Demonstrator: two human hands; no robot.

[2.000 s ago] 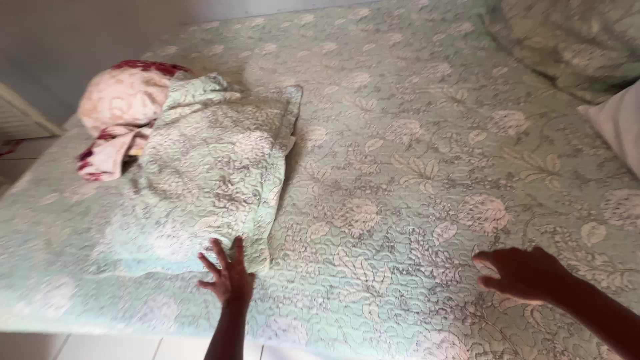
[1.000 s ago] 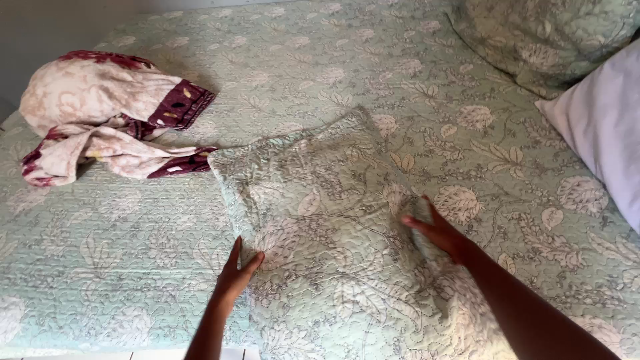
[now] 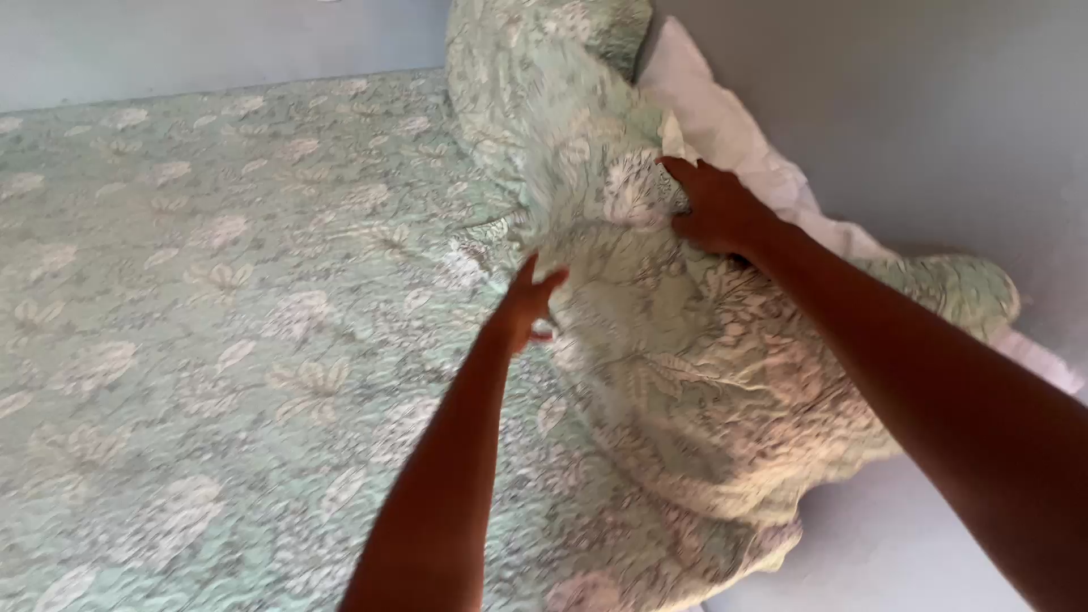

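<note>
A pillow in a green floral quilted cover point(image 3: 680, 365) lies at the right end of the bed. My left hand point(image 3: 531, 306), fingers spread, is at its left edge and grips nothing that I can see. On the pillow's upper part rests my right hand point(image 3: 714, 204), fingers bent; whether it pinches the fabric is unclear. Another pillow with a matching cover point(image 3: 544, 85) stands beyond, meeting the first one. Beneath both hands spreads the quilted floral bedspread point(image 3: 221, 323).
White pillows or bedding point(image 3: 731, 136) show behind the covered pillows, against the grey wall point(image 3: 935, 110) on the right. A pale wall point(image 3: 212, 42) runs along the bed's far edge.
The view has swung right to the pillow end. Both hands have gone from the covered pillow in mid-bed to the pillows there. The red-and-cream cloth is out of view.
</note>
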